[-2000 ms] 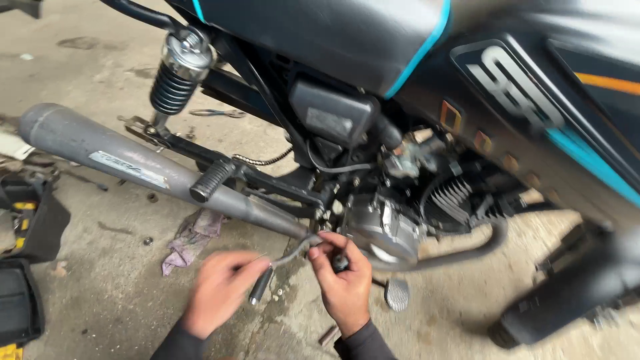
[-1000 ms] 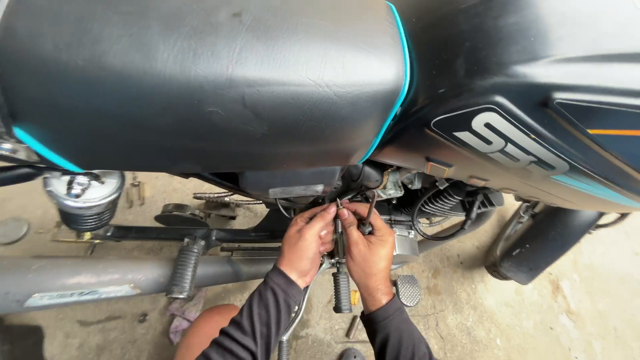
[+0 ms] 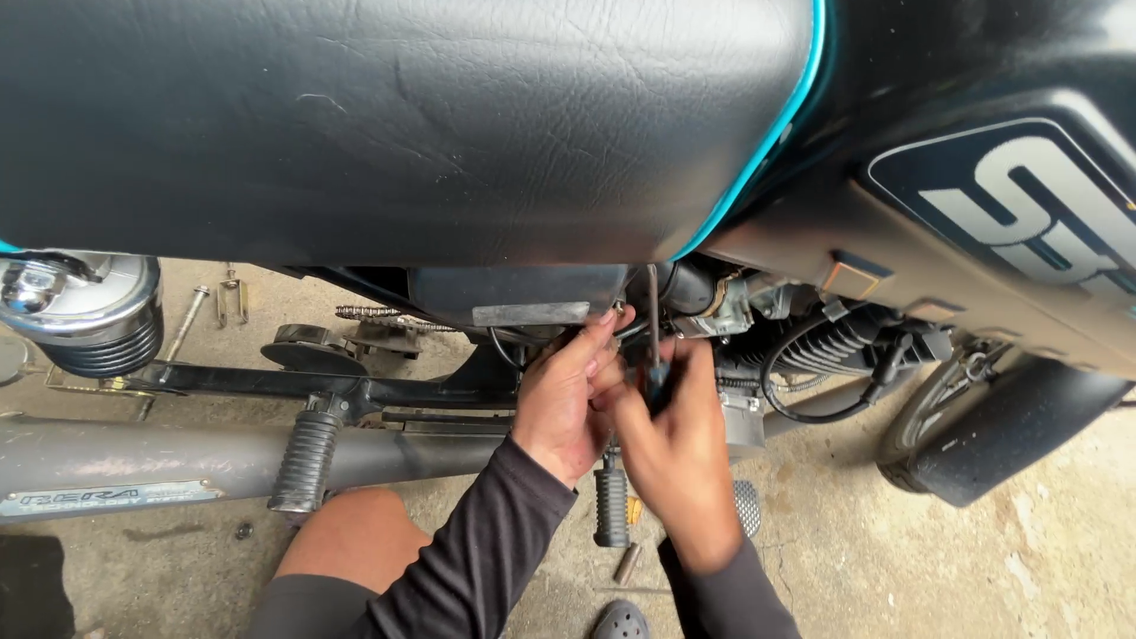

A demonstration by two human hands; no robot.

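Observation:
My right hand [image 3: 676,426], partly blurred, grips the dark handle of a screwdriver [image 3: 654,315], whose metal shaft points up toward the motorcycle seat [image 3: 426,133]. Close on its left, my left hand [image 3: 572,399] has its fingertips pinched around a small metal piece, too small to name, below the black side box [image 3: 524,293]. Both hands are beside the frame, left of the carburetor [image 3: 723,311] and the finned engine cylinder [image 3: 816,346]. Hoses and a dark cable run behind my fingers, which hide part of them.
The exhaust muffler [image 3: 222,453] and a rubber footpeg [image 3: 306,453] lie at left, with the shock absorber [image 3: 98,319] behind. A second footpeg [image 3: 611,506] is below my hands, near a brake pedal [image 3: 746,508]. A long bolt [image 3: 188,321] and a metal socket [image 3: 627,564] are on the concrete.
Both hands have moved from low beside the engine up to the area under the seat. The screwdriver now points upward in my right hand. The view has moved in over the seat.

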